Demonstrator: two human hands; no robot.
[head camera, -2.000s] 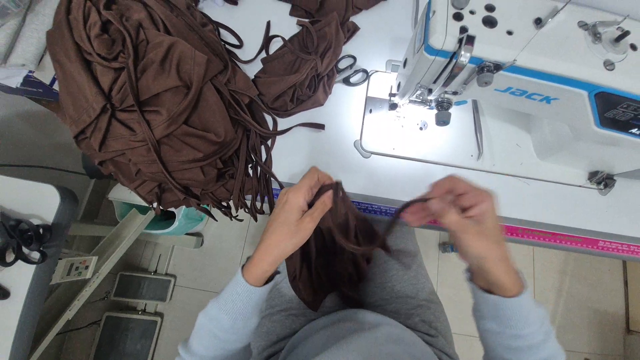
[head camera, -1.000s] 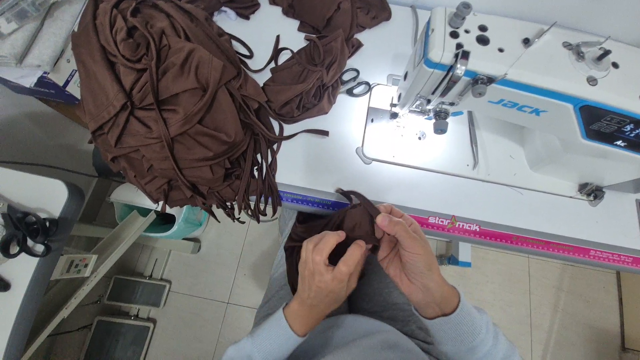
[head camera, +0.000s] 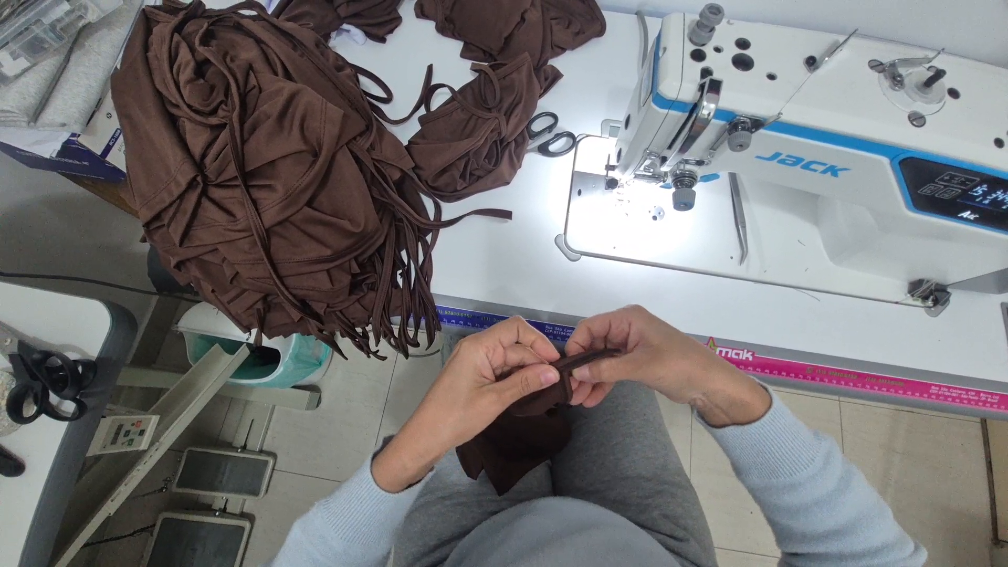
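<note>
Both hands meet over my lap, just in front of the table edge. My left hand (head camera: 496, 370) pinches the upper edge of a brown fabric garment piece (head camera: 520, 445) between thumb and fingers. Close on its right, my right hand (head camera: 634, 358) grips a narrow brown strap or folded edge of the same piece. The rest of the cloth hangs down over my legs. A large pile of brown garments with thin straps (head camera: 268, 173) lies on the table at the left, its straps drooping over the edge.
A Jack sewing machine (head camera: 787, 157) stands at the right with its lamp lit, tweezers (head camera: 739, 216) on its bed. Black-handled scissors (head camera: 554, 140) lie beside another brown garment (head camera: 480, 130). Measuring tapes (head camera: 850, 374) line the table edge. More scissors (head camera: 51, 378) rest on a side table.
Two seconds ago my hands were apart with a strap stretched between them; they have come together on the cloth. Since one second ago, my left hand has moved up to the garment's edge beside my right.
</note>
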